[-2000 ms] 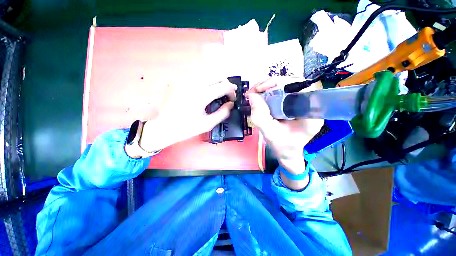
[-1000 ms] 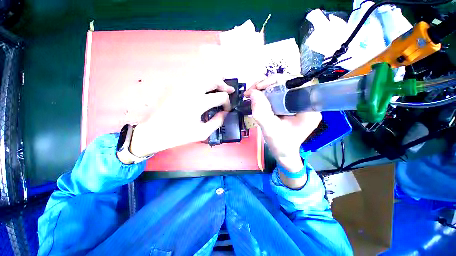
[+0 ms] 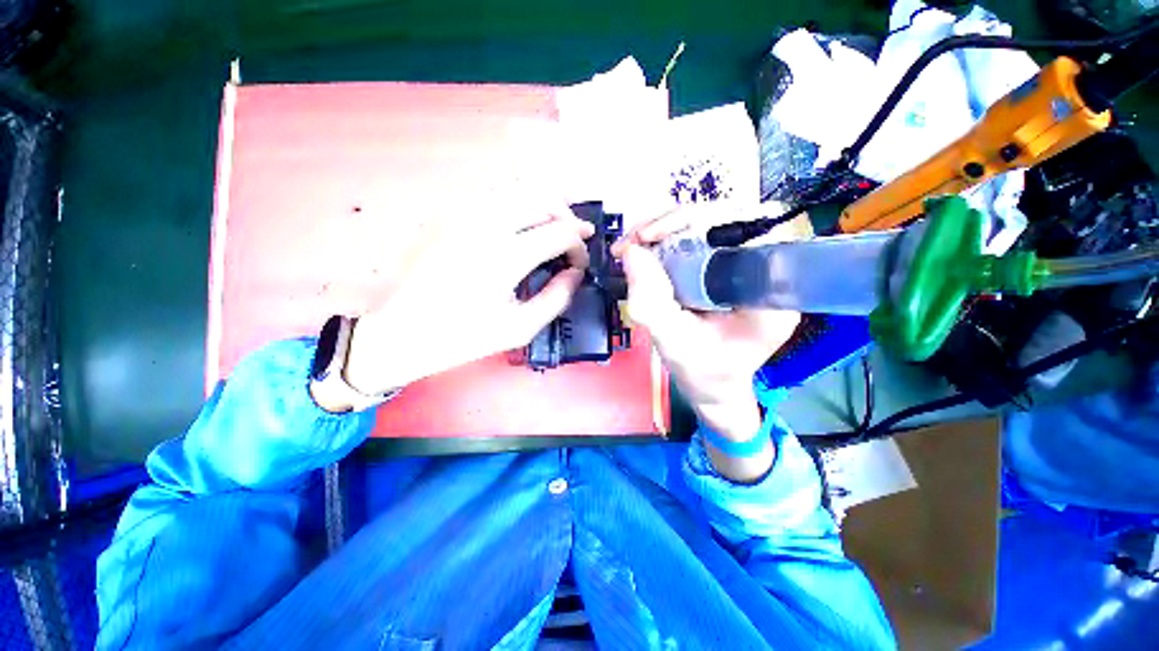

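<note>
A black plastic housing lies on the pink-red mat, near its right edge. My left hand holds it from the left, with the fingertips on its upper part. My right hand holds the dispensing syringe, a translucent grey barrel with a green cap on the right. The syringe's front end points left at the housing's right side. My right fingertips are close to the housing; the tip itself is hidden by the fingers or too small to tell.
An orange electric screwdriver and crumpled white cloth lie at the upper right. White paper with dark specks is behind my right hand. A blue tray is partly hidden by it. Black cords cross the right side. An open carton stands at lower right.
The syringe barrel and its green cap have shifted slightly left and down. My right hand has moved slightly left with it. My left hand still holds the housing.
</note>
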